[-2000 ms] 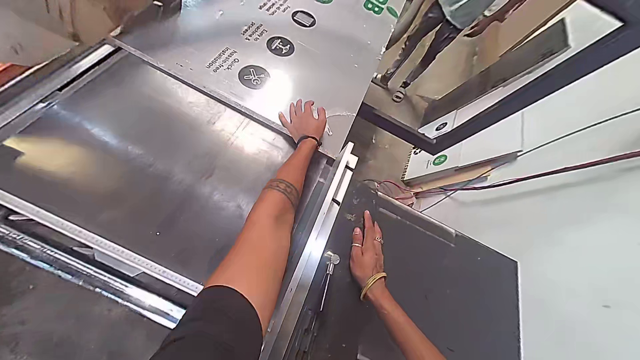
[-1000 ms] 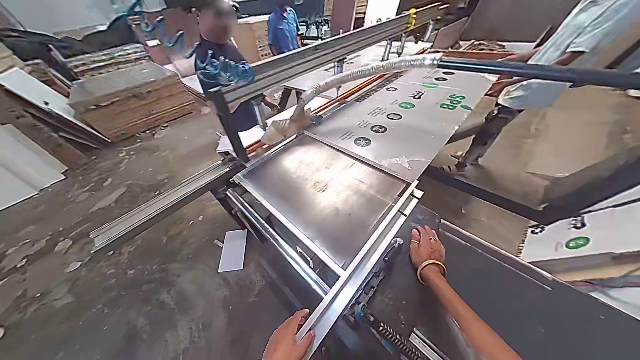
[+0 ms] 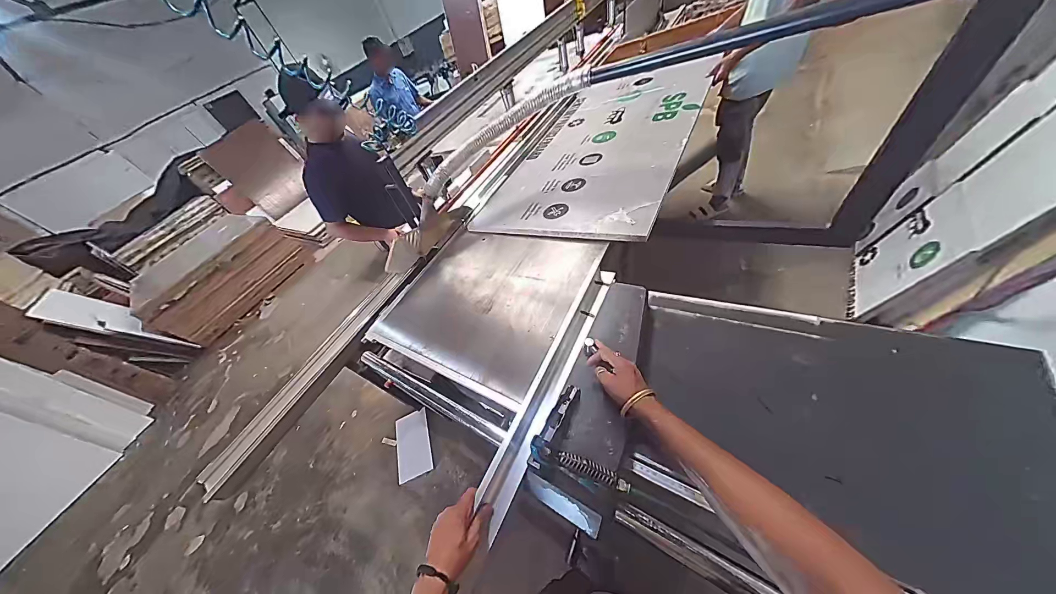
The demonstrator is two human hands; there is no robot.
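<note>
My left hand [image 3: 452, 535] grips the near end of a long metal fence bar [image 3: 544, 384], which slants across the panel saw's table. My right hand [image 3: 617, 375] has its fingers closed around a small metal knob [image 3: 591, 345] beside the bar, above the dark side table [image 3: 792, 396]. Left of the bar lies the bare steel saw table [image 3: 495, 305]. Beyond it rests a large board in printed protective film [image 3: 586, 165], its near edge across the table's far part.
A co-worker in a dark shirt [image 3: 351, 177] stands at the saw's left; another person [image 3: 738, 107] stands at the board's far right. A ribbed hose [image 3: 503, 120] passes over the machine. Stacked boards [image 3: 214, 272] lie at left, and a metal rail [image 3: 297, 379] extends over the floor.
My left hand has left the film-covered board and now holds the bar's near end. My right hand, flat on the side table before, now grips the knob. The view has tilted up and widened.
</note>
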